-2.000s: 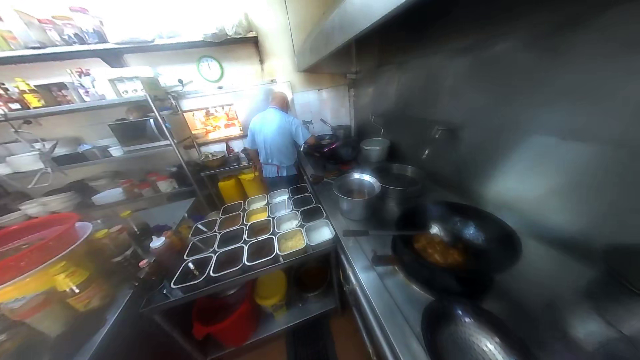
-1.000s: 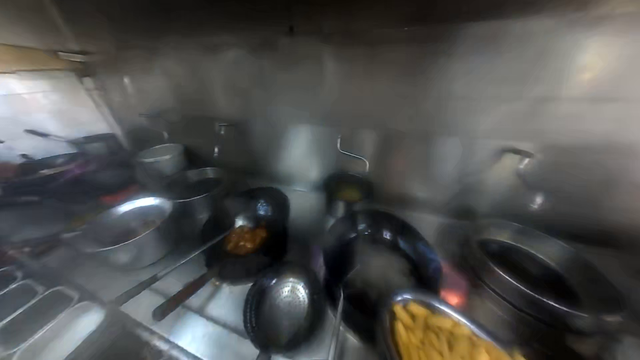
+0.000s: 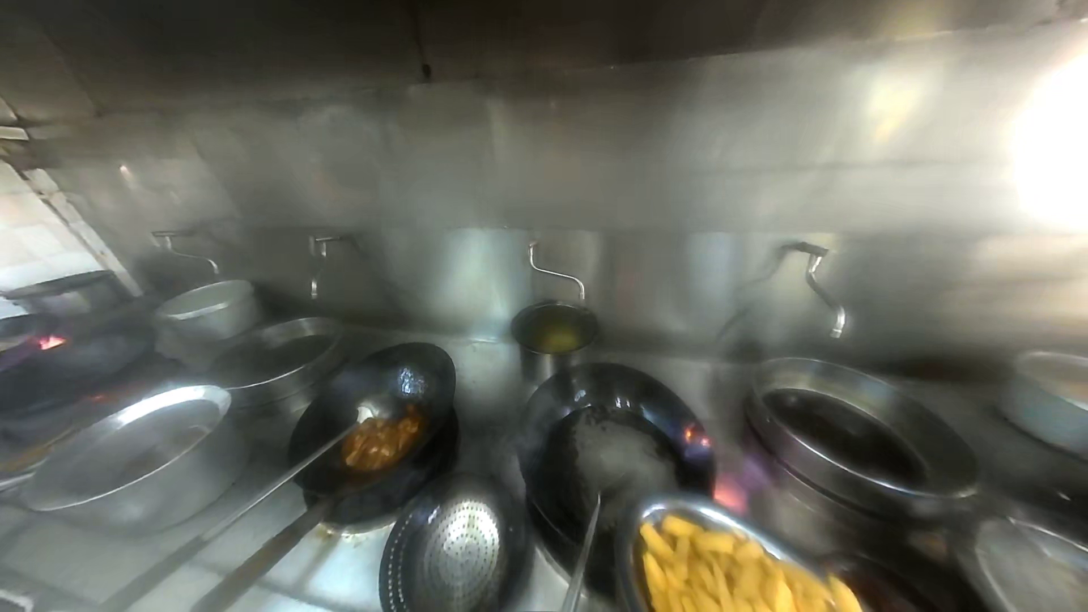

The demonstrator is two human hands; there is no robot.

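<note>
Neither of my hands shows in the head view. At the bottom right, a metal bowl (image 3: 631, 552) holds yellow, fry-like pieces (image 3: 722, 568) beside a dark wok (image 3: 544, 442) with murky, steaming liquid. What holds the bowl is hidden. A metal utensil handle (image 3: 582, 552) reaches into that wok. To the left, a perforated metal strainer (image 3: 463, 544) lies on the stove top. Further left, a second wok (image 3: 425, 365) holds a brown saucy food (image 3: 382, 440), with a long-handled ladle (image 3: 319, 450) in it and its own handle (image 3: 263, 552) pointing down left.
Flame (image 3: 729, 495) glows right of the central wok. A large metal pot (image 3: 858, 425) with dark liquid stands to the right. A narrow pot (image 3: 554, 331) stands behind. Pots (image 3: 136, 459) line the left, and swivel taps (image 3: 557, 274) come from the steel wall.
The view has swung right from the food containers and the other person to the stove. The bowl of yellow pieces, unseen two seconds ago, remains beside the central wok.
</note>
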